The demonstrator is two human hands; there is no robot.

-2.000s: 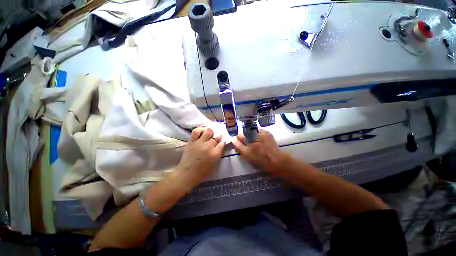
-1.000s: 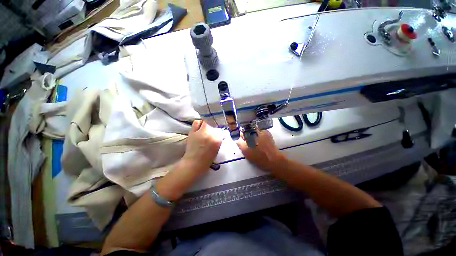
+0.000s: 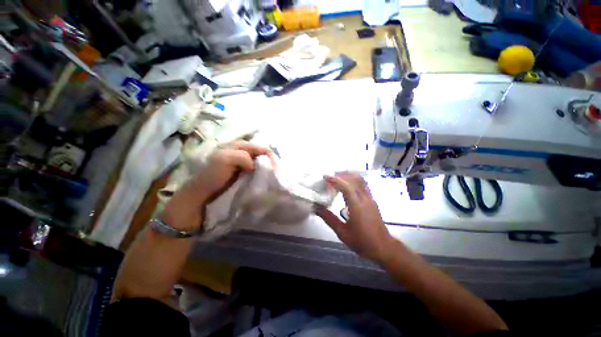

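The cream garment (image 3: 280, 197) is bunched between my two hands, left of the sewing machine (image 3: 474, 122) and away from its presser foot (image 3: 416, 187). It is blurred. My left hand (image 3: 230, 168) grips the cloth at its upper left, and more cloth hangs below the wrist. My right hand (image 3: 356, 214) pinches the right edge of the cloth between thumb and fingers. Dark-handled scissors (image 3: 473, 195) lie under the machine arm. Black thread snips (image 3: 532, 237) lie to their right.
Long cream strips (image 3: 135, 178) lie at the left. A dark phone-like rectangle (image 3: 387, 64), grey and cream cloth (image 3: 310, 66) and an orange box (image 3: 300, 18) are at the back. A yellow ball-shaped item (image 3: 516, 60) and blue cloth (image 3: 527, 33) are behind the machine.
The view has swung left and up. Both hands have moved left from the needle area with the garment, which is now gathered up between them. The right hand now holds its edge.
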